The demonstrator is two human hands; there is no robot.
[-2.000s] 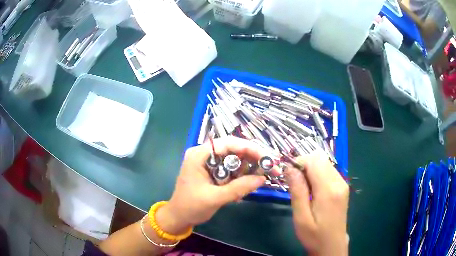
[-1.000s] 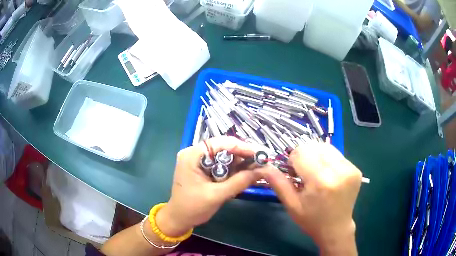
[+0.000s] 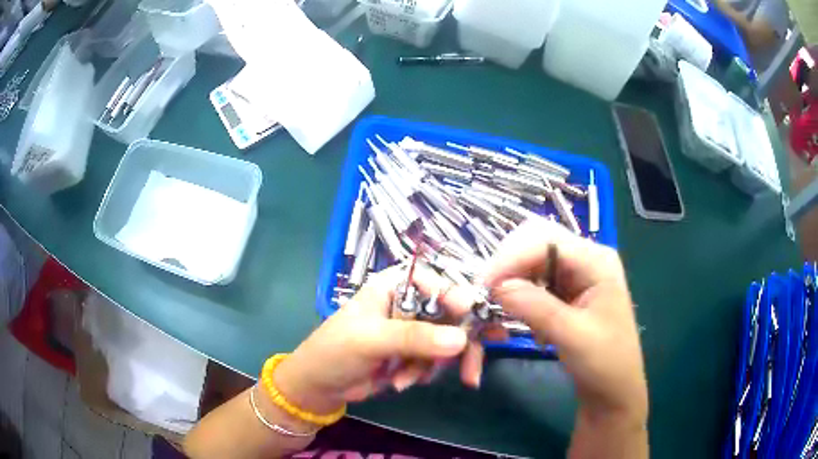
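A bright blue tray [image 3: 332, 269] holds a heap of loose slim metal cylinders [image 3: 448, 193], many with thin pins. My left hand [image 3: 386, 336] is over the tray's front edge, closed on a few cylinders [image 3: 409, 300] whose round ends with central pins face me. A thin red lead rises from one. My right hand [image 3: 574, 305] is just to the right, its thumb and fingertips pinched at another cylinder's end beside my left fingertips. A short dark slim piece [image 3: 552, 266] shows at the right fingers; I cannot tell what it is.
A clear bin [image 3: 253, 211] with a white liner is left of the tray. A scale [image 3: 235, 118], partly under white paper [image 3: 327, 90], lies behind. A pen [image 3: 441, 59], tubs [image 3: 601, 45] and a phone [image 3: 648, 161] are behind and right. A person's arm [image 3: 761, 36] shows at top right.
My left fingers have shifted around the cylinders, and fewer round ends show. My right hand has turned and opened somewhat, showing the dark slim piece. The view has shifted slightly.
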